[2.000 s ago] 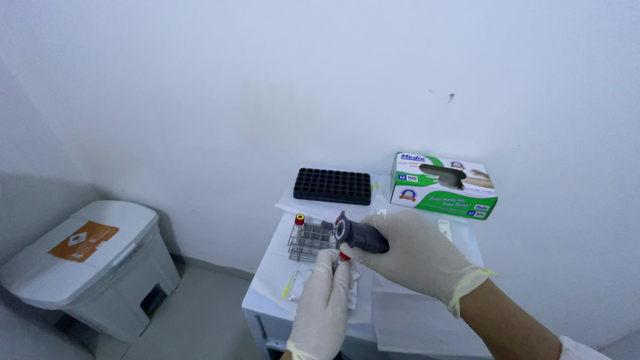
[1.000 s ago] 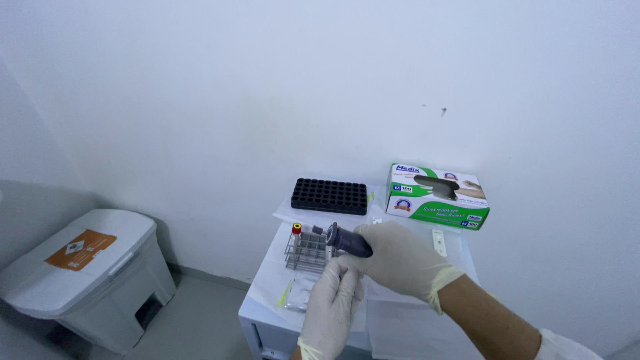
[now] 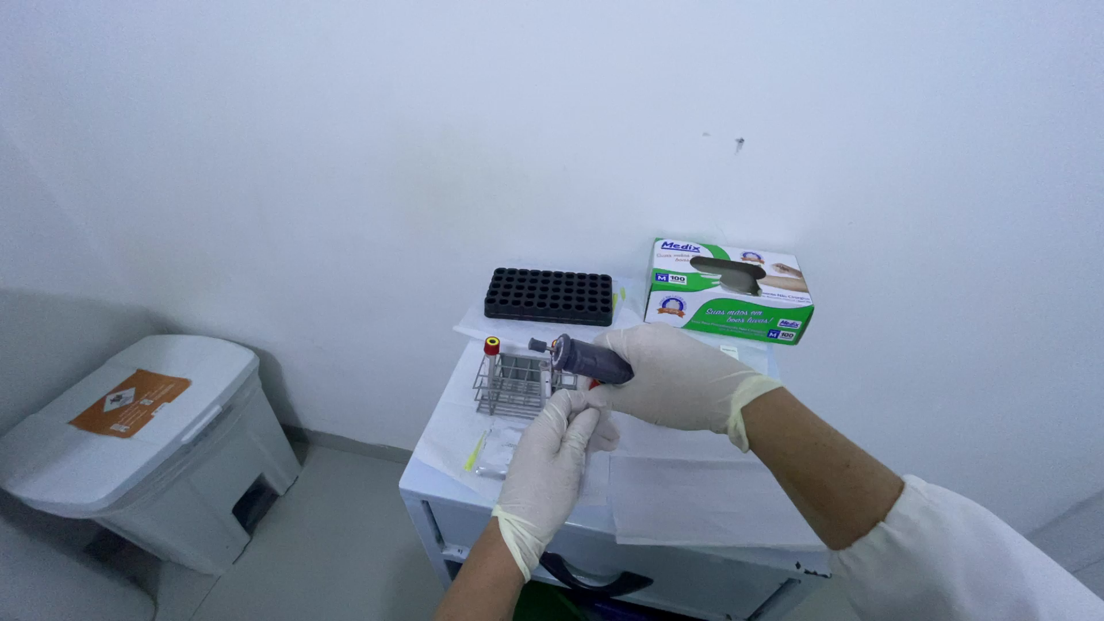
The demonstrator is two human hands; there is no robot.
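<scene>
My right hand [image 3: 681, 377], in a pale latex glove, grips a dark grey cylindrical handheld device [image 3: 597, 360], tilted with its round end toward the left. Just below it, my gloved left hand [image 3: 556, 448] has its fingers pinched together near a small red part [image 3: 593, 385], mostly hidden between the hands; whether it holds this part I cannot tell. A metal wire tube rack [image 3: 511, 392] stands to the left of the hands. In its back left corner is an upright tube with a red and yellow cap [image 3: 492, 346].
A black multi-well rack [image 3: 548, 297] and a green and white Medix glove box [image 3: 729, 293] stand at the back near the wall. A silvery packet [image 3: 498, 453] lies before the wire rack. A white pedal bin [image 3: 164, 431] with an orange label is at left. White sheets cover the cabinet top [image 3: 448, 431].
The device's round end, turned toward the camera two seconds ago, now points left. Both hands stay close together.
</scene>
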